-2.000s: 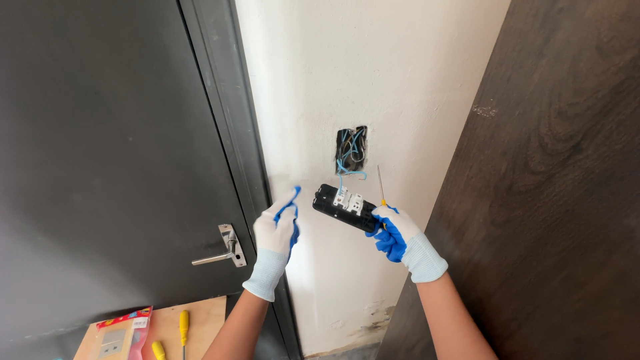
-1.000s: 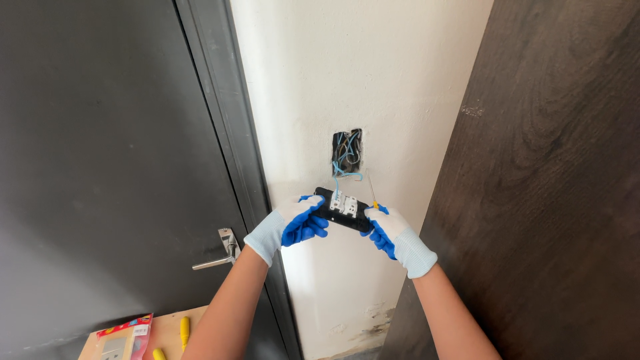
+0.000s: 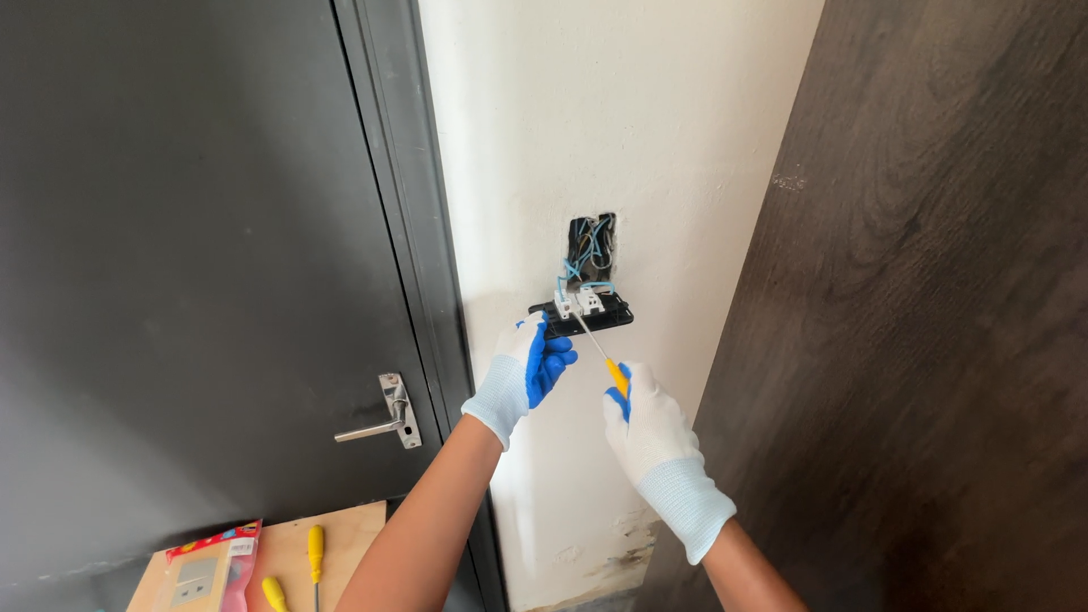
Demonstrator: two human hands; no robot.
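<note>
A black switch or socket plate (image 3: 605, 316) with white modules (image 3: 580, 302) on its back is tilted just below a wall box opening (image 3: 592, 246). Blue wires (image 3: 572, 270) run from the opening to the modules. My left hand (image 3: 533, 361), in a white and blue glove, grips the plate's left end. My right hand (image 3: 650, 425), gloved alike, holds a yellow-handled screwdriver (image 3: 618, 374), its shaft pointing up and left with the tip at the left white module. Whether the tip sits in a screw cannot be told.
At lower left a wooden board (image 3: 340, 524) bears two yellow-handled screwdrivers (image 3: 315, 552) and a plastic packet (image 3: 242, 552) with a faceplate (image 3: 195, 580). A dark door with a metal lever handle (image 3: 397, 416) stands left; a dark wood-grain panel (image 3: 875, 340) stands right.
My left hand, apart from the plate two seconds ago, now grips its left end. My right hand has let go of the plate's right end and brought the screwdriver, earlier pointing up beside it, to the modules.
</note>
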